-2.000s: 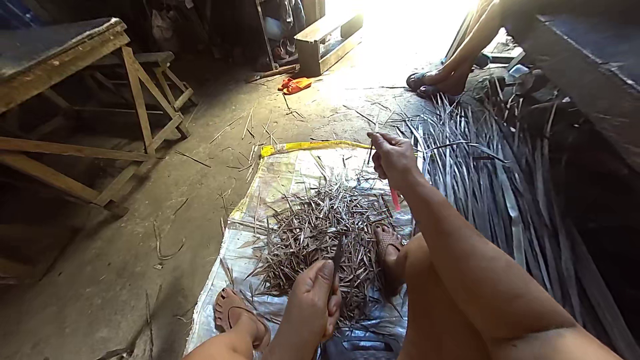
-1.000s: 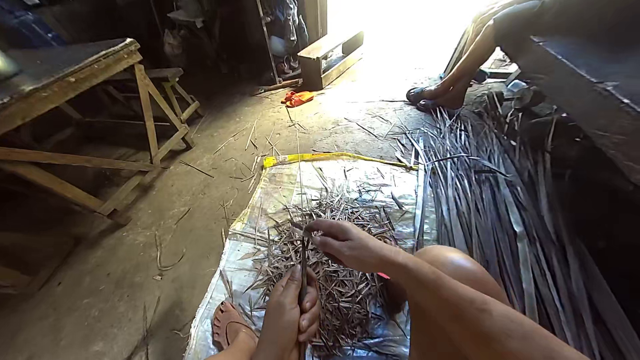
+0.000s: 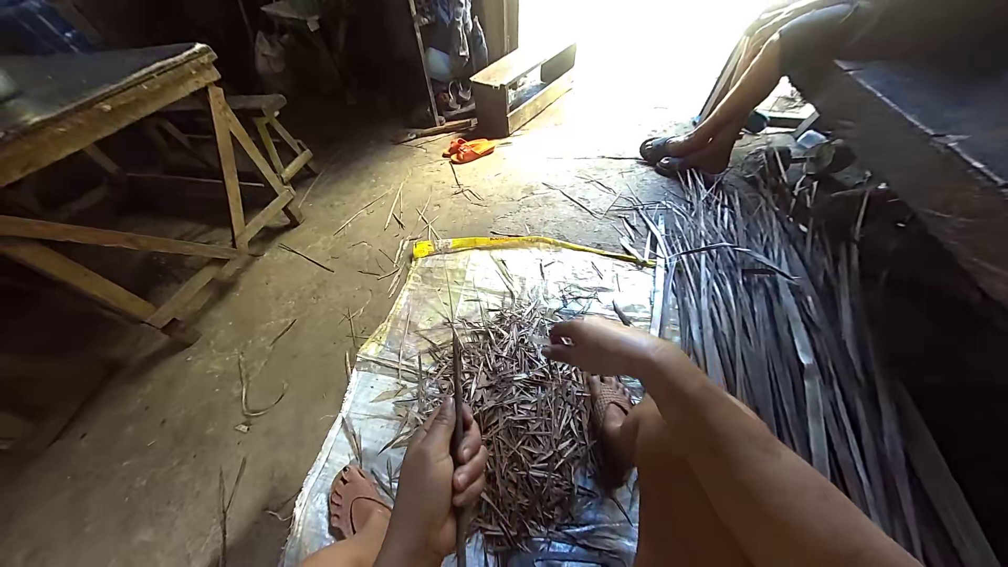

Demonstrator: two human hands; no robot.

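Note:
My left hand point(image 3: 445, 472) is closed around a long, thin, dark strip point(image 3: 458, 386), held upright at the lower middle; whether it is one strip or several I cannot tell. My right hand point(image 3: 594, 346) hovers over the right side of a heap of short, dry cut pieces point(image 3: 528, 425), its fingers curled with a gap between them. Nothing plainly shows in its fingers. The heap lies on a woven plastic sheet point(image 3: 378, 394) with a yellow edge, between my two feet. Long dry strips point(image 3: 756, 346) lie in a bundle to the right of the sheet.
A wooden table point(image 3: 110, 98) stands at the left, a low wooden bench point(image 3: 524, 83) at the back. Orange slippers point(image 3: 470, 150) lie on the floor. Another person's feet in dark sandals point(image 3: 685, 153) are beyond the strips, beside a dark raised surface point(image 3: 937, 110) at right.
One second ago my right hand was at the strip just above my left hand; it has moved away to the right. My left hand still holds the strip.

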